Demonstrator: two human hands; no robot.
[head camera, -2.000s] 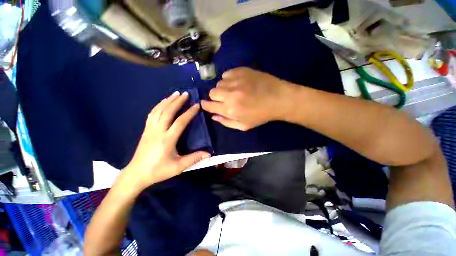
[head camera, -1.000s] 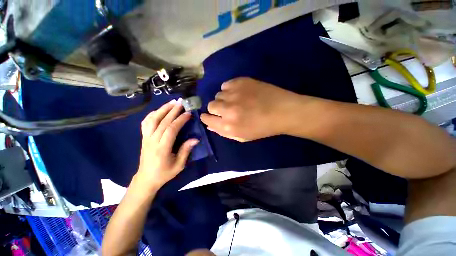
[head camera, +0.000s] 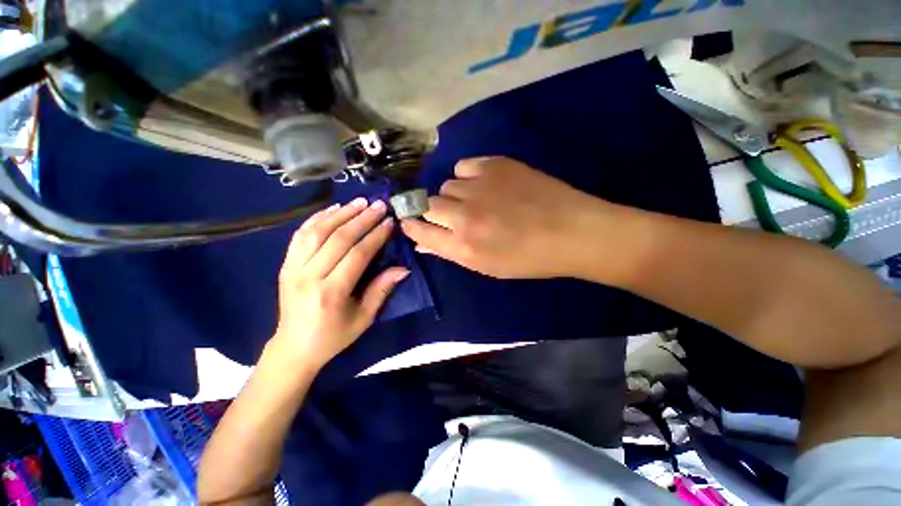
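A large navy garment panel (head camera: 583, 128) lies over the white machine table under the sewing machine head (head camera: 425, 59). A small, bluer navy pocket piece (head camera: 407, 290) lies on it, running from the needle area toward the table's front edge. My left hand (head camera: 334, 277) lies flat on the pocket piece and panel, fingers just in front of the presser foot area, thumb spread. My right hand (head camera: 504, 219) rests on the panel right of the pocket piece, fingers bent, fingertips by its edge. The needle itself is hidden by the machine head.
Scissors (head camera: 731, 128) with one green and one yellow handle loop lie right of the panel by the ruler edge (head camera: 879, 210). Blue plastic baskets (head camera: 94, 460) stand below left. Dark cloth hangs below the table edge. A grey device is at the far left.
The view has shifted, so the machine head fills more of the top. The pocket piece's far end is now at the needle area, with my left fingertips close to it. Both hands remain on the cloth.
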